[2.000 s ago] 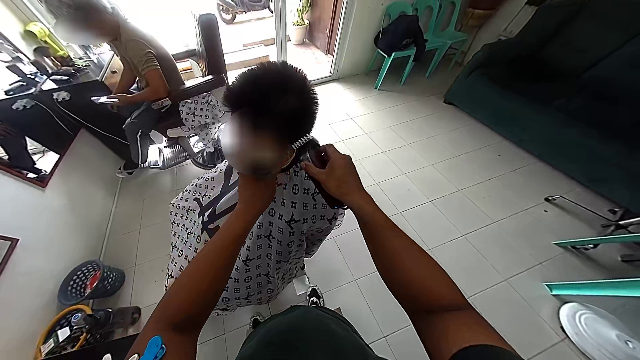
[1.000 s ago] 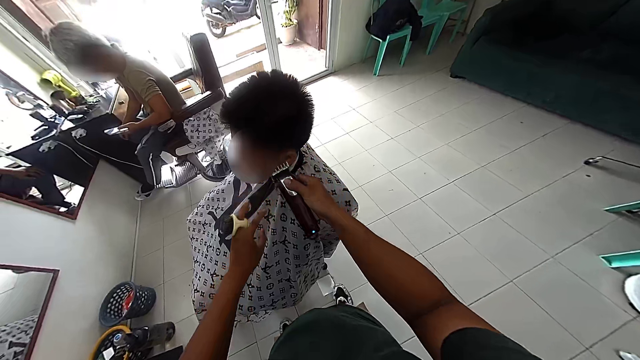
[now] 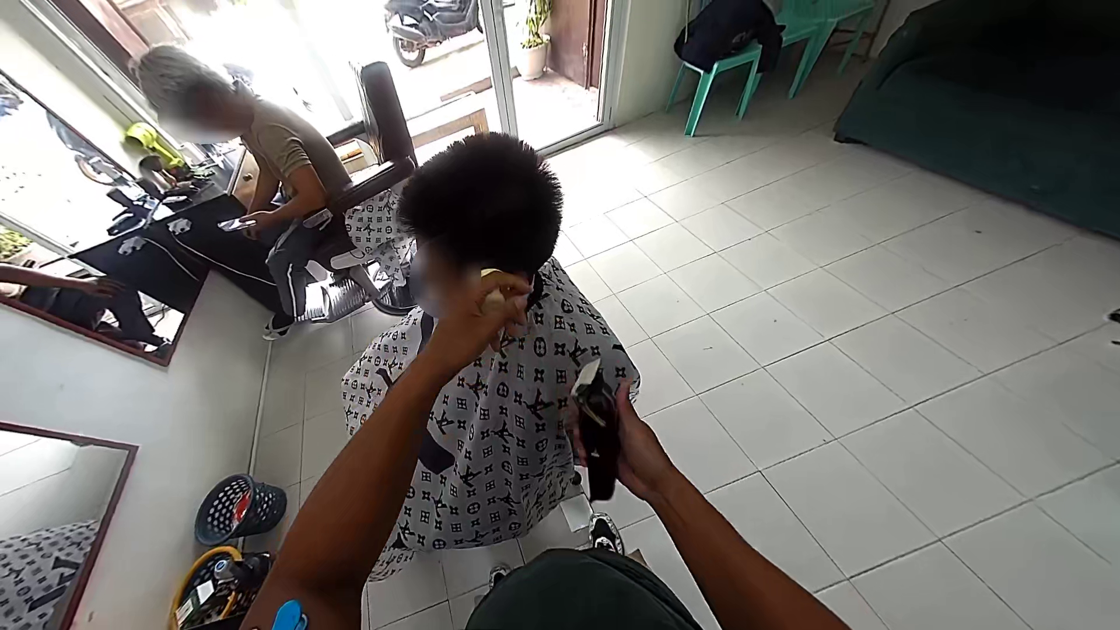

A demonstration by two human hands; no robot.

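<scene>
A person with short dark hair (image 3: 490, 197) sits in front of me under a white patterned barber's cape (image 3: 499, 420). My left hand (image 3: 490, 315) is at the side of this person's head, near the ear, its fingers closed round a brush with a pale yellow part (image 3: 493, 296); the hand hides most of it. Lower and to the right, beside the cape, my right hand (image 3: 634, 446) holds a dark hair clipper (image 3: 598, 437) upright, with a light-coloured comb end at its top.
Another person (image 3: 297, 157) sits by the counter at the left, holding a phone. A black barber's chair (image 3: 385, 114) stands beside them. Baskets (image 3: 241, 510) stand on the floor at lower left. Green plastic chairs (image 3: 700, 96) and a dark green sofa (image 3: 971, 166) are at the back right.
My right hand has drawn the clipper down and away from the head. My left hand has risen to the ear with the brush, which was lower, over the cape, a second ago.
</scene>
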